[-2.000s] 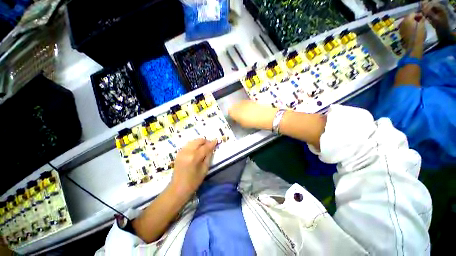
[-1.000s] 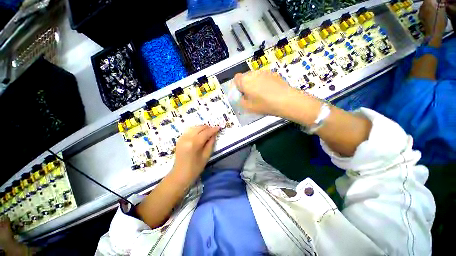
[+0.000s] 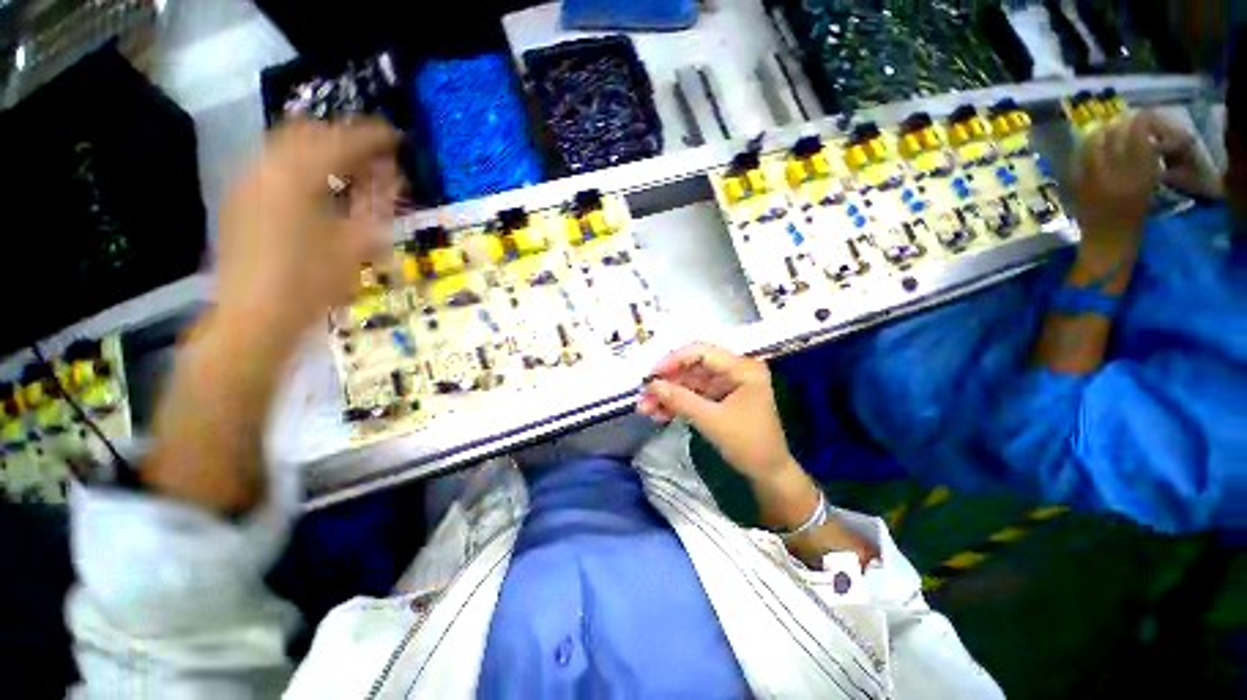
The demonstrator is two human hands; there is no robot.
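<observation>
The circuit board panel (image 3: pixel 506 321) lies on the line rail, with yellow blocks along its far edge. My left hand (image 3: pixel 308 205) is raised and blurred above the panel's left end, in front of the bin of silvery-dark components (image 3: pixel 328 85). Its fingers point to the right; whether they hold anything cannot be told. My right hand (image 3: pixel 718 397) is at the rail's near edge, right of the panel's near corner. Its thumb and finger are pinched on a tiny dark component that barely shows at the tips.
The bin of blue components (image 3: pixel 476 130) and the bin of dark components (image 3: pixel 592 107) stand behind the rail. Another panel (image 3: pixel 889 205) lies to the right. A neighbour in blue (image 3: pixel 1080 397) works at far right. A large black bin (image 3: pixel 96 192) and a dark cord are at left.
My left hand has left the panel's near edge and risen to the far left. My right hand has come down from the gap between panels to the rail's near edge.
</observation>
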